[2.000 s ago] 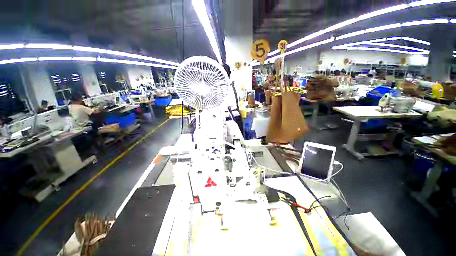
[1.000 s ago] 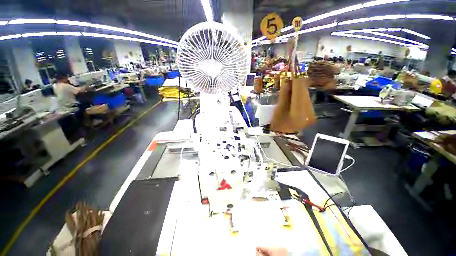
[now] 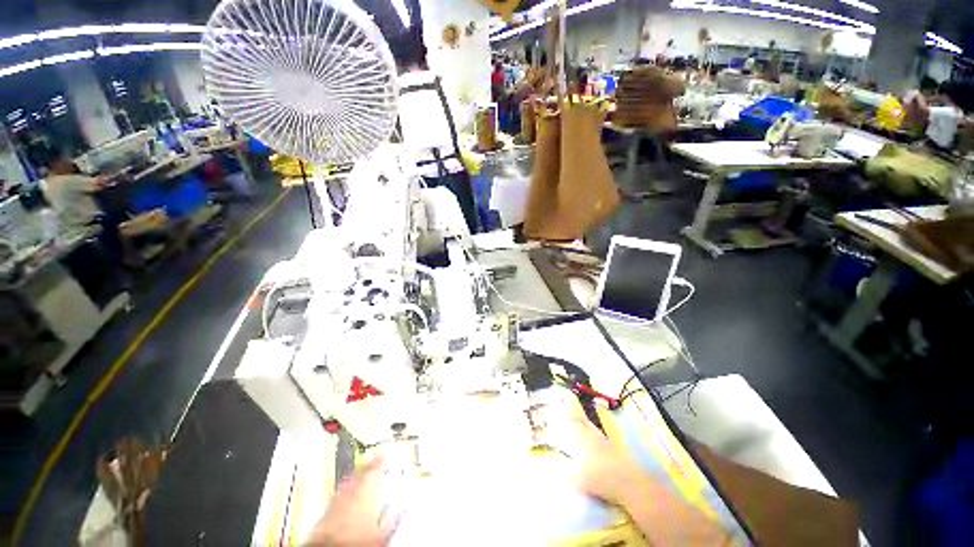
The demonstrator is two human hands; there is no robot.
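Note:
The white pattern sewing machine [image 3: 358, 369] with its red three-diamond mark stands in front of me. My left hand [image 3: 358, 504] reaches in left of the glaring white area under the head. My right hand [image 3: 614, 459] reaches in on its right side. The fingers of both hands wash out in the glare, so I cannot tell what they touch or hold. The clamp frame is also lost in the glare. A brown bag panel [image 3: 774, 502] lies at the bed's lower right, beside my right forearm.
Red-handled snips [image 3: 600, 395] and black wires lie right of the head. A tablet [image 3: 637, 280] stands beyond on the right. Brown strips [image 3: 130, 481] are at lower left. A white fan [image 3: 301, 86] is above the machine. Brown bags [image 3: 571, 171] hang behind. A person [image 3: 73, 198] is far left.
Both hands have come into view at the machine's front. A brown panel now shows at lower right. The view has moved closer and turned, so the machine sits further left.

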